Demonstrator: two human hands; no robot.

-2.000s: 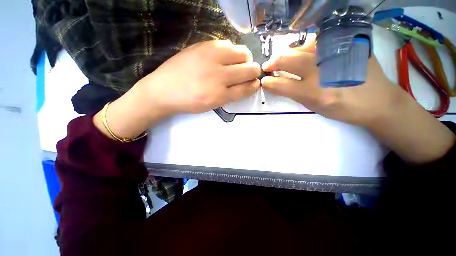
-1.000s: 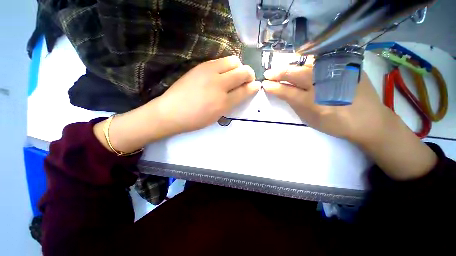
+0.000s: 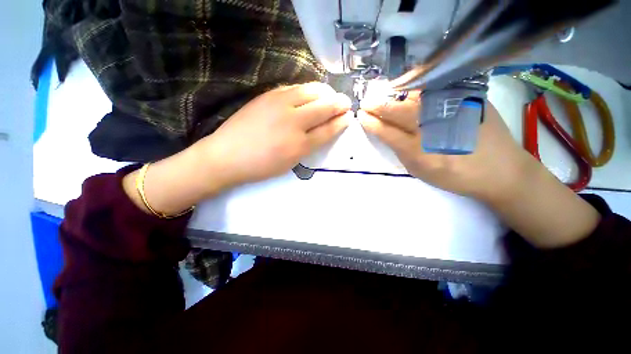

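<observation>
My left hand (image 3: pixel 273 135) and my right hand (image 3: pixel 450 148) meet fingertip to fingertip just in front of the presser foot (image 3: pixel 358 84). A tiny dark piece (image 3: pixel 355 106) shows between the fingertips; it looks like dark cloth, and the fingers hide most of it. The dark plaid garment (image 3: pixel 207 62) with thin yellowish checks lies behind and left of my left hand. Plain black cloth (image 3: pixel 138 135) sticks out beside my left wrist. The white sewing machine head (image 3: pixel 470 34) stands above my right hand.
A grey-blue cup-shaped attachment (image 3: pixel 450 121) hangs over my right hand. Scissors with red and orange-yellow handles (image 3: pixel 562 142) lie at the right. The measuring strip (image 3: pixel 332 256) edges the table (image 3: pixel 332 214). A blue bin (image 3: pixel 45 252) is at lower left.
The view has shifted and tilted slightly. The fingertips are a little further apart, showing the dark piece between them. My hands stay at the presser foot.
</observation>
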